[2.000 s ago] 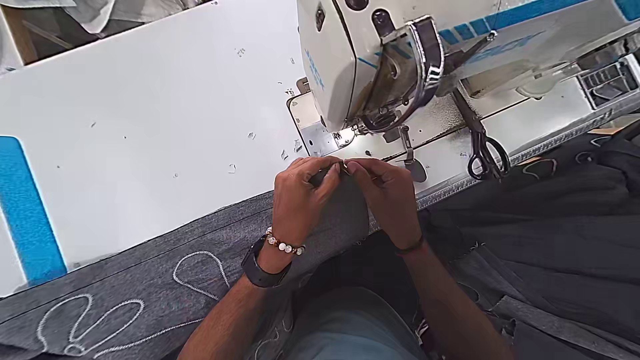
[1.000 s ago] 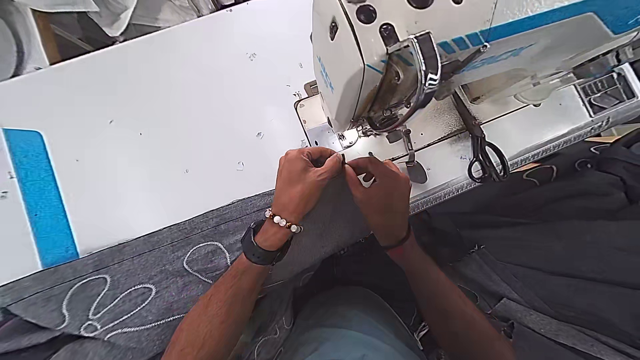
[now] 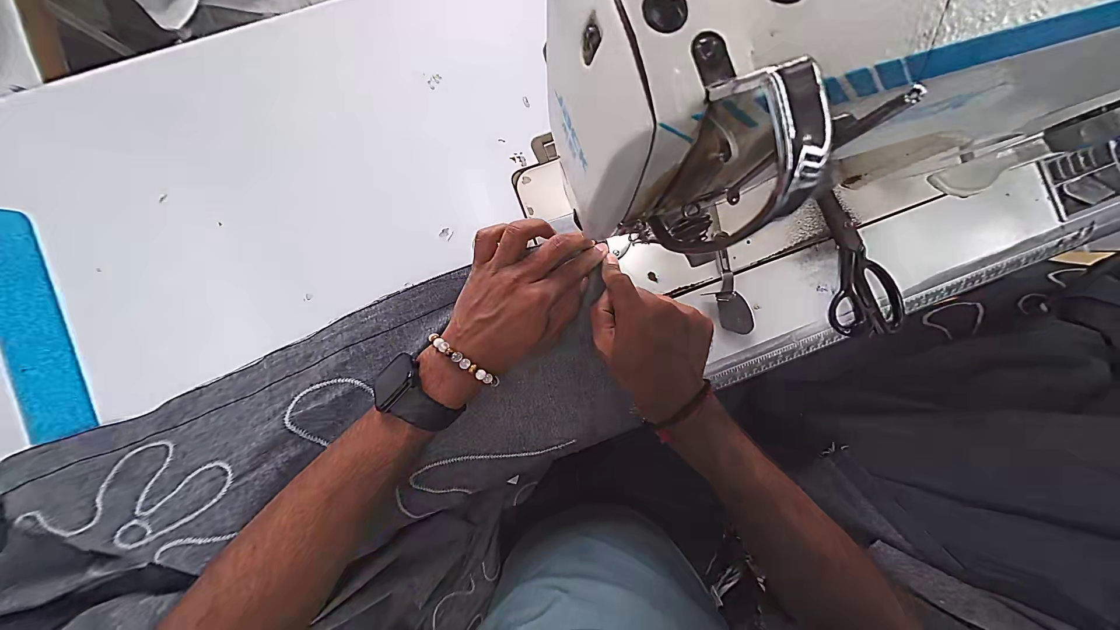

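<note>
Dark grey denim fabric with pale looped embroidery lies across the front of the sewing table and over the lap. My left hand, wearing a smartwatch and a beaded bracelet, rests on the fabric's upper edge, its fingertips beside the sewing machine's needle area. Close against it, my right hand has its index finger extended to the same fabric corner; its other fingers are curled. The fingertips nearly meet, and the exact pinch on the cloth is partly hidden. The industrial sewing machine's head stands just above both hands.
Black-handled scissors lie on the machine bed at the right, near a metal knee-shaped lever plate. A measuring tape strip runs along the table's front edge. Thread scraps dot the white table. More dark fabric hangs at the right.
Both hands held the fabric edge pinched up in front of the machine; now my left hand lies flatter over the cloth, and the fabric corner is closer to the needle area.
</note>
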